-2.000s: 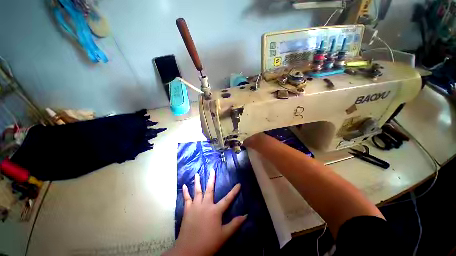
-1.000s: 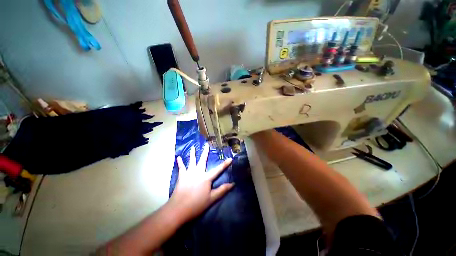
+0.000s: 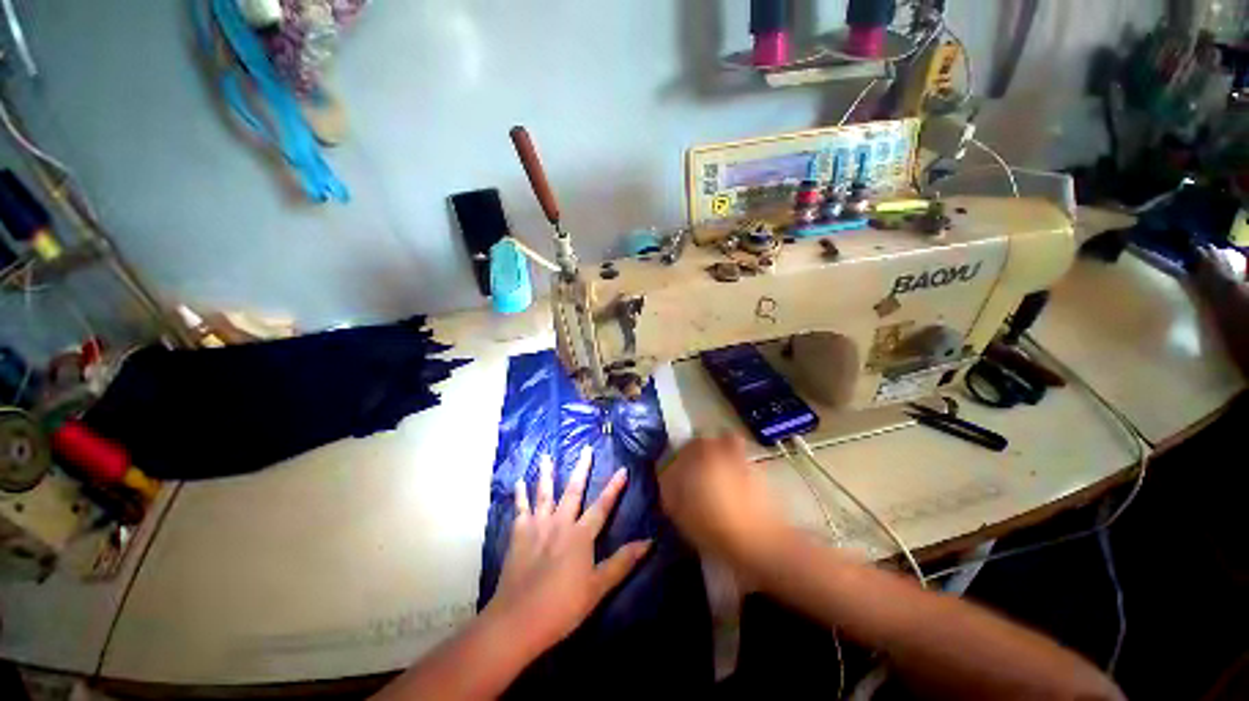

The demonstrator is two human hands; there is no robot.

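Observation:
Shiny navy shell fabric (image 3: 527,411) lies under the needle area of the cream BAOYU sewing machine (image 3: 822,295) and runs down toward me. My left hand (image 3: 559,541) lies flat on it, fingers spread, just in front of the presser foot. My right hand (image 3: 712,500) is at the fabric's right edge, blurred, with its fingers curled; whether it grips the edge cannot be told. A white strip (image 3: 722,616) hangs below my right hand. The machine lamp (image 3: 510,278) lights the fabric's left side.
A dark navy stack of cut pieces (image 3: 274,397) lies left. A lit smartphone (image 3: 760,393) with a white cable is under the machine arm. Thread snips (image 3: 959,426) and scissors (image 3: 1007,381) lie right. A red thread cone (image 3: 89,452) is far left. Another person's arm (image 3: 1223,308) shows far right.
My right hand has come out from under the machine arm toward me, uncovering the smartphone. My left hand stays flat, now slightly lower on the fabric. The view has shifted.

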